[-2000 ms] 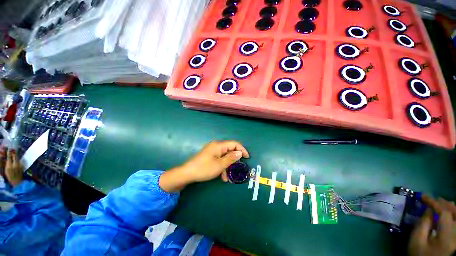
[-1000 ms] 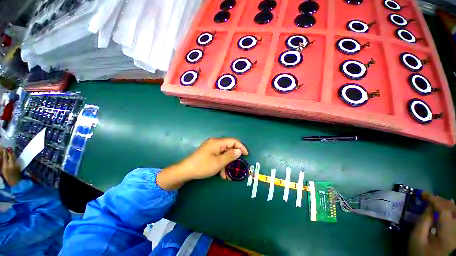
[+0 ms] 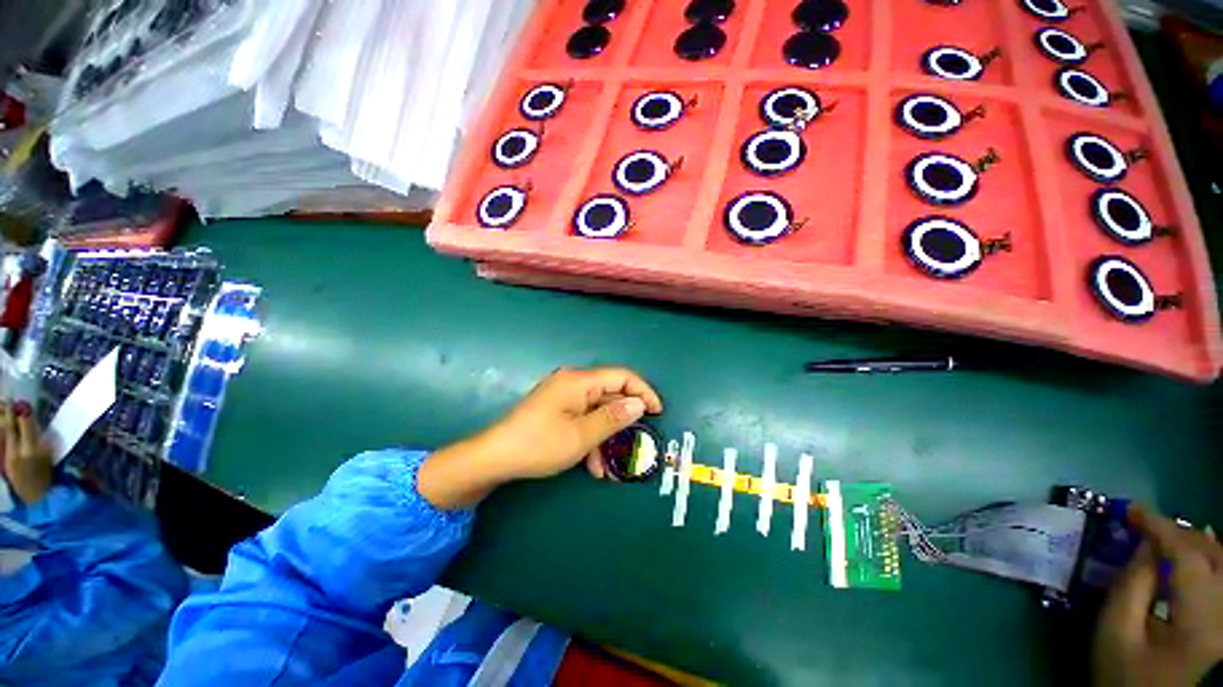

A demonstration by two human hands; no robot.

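Observation:
My left hand (image 3: 570,427) grips a round display module (image 3: 634,454) by its upper left edge, black face up, with a light and coloured pattern lit on it. The module's right edge meets the orange flex cable (image 3: 724,479), which white tape strips cross. The flex runs to a green adapter board (image 3: 865,534). A grey ribbon cable (image 3: 1013,542) joins that board to a dark test board (image 3: 1102,537) at the right. My right hand (image 3: 1164,604) is on the test board's right side, partly cut off by the frame edge.
A red-pink foam tray (image 3: 858,275) with discs in its pockets lies at the back. A black pen (image 3: 881,365) lies below it. White foam trays (image 3: 362,94) are stacked back left. At far left are a clear tray (image 3: 114,315) and another person's hand (image 3: 24,450) and blue sleeve.
The module's face has gone from dark to a reddish pattern to a light, coloured picture. The whole view has shifted slightly. Both hands hold nearly the same place.

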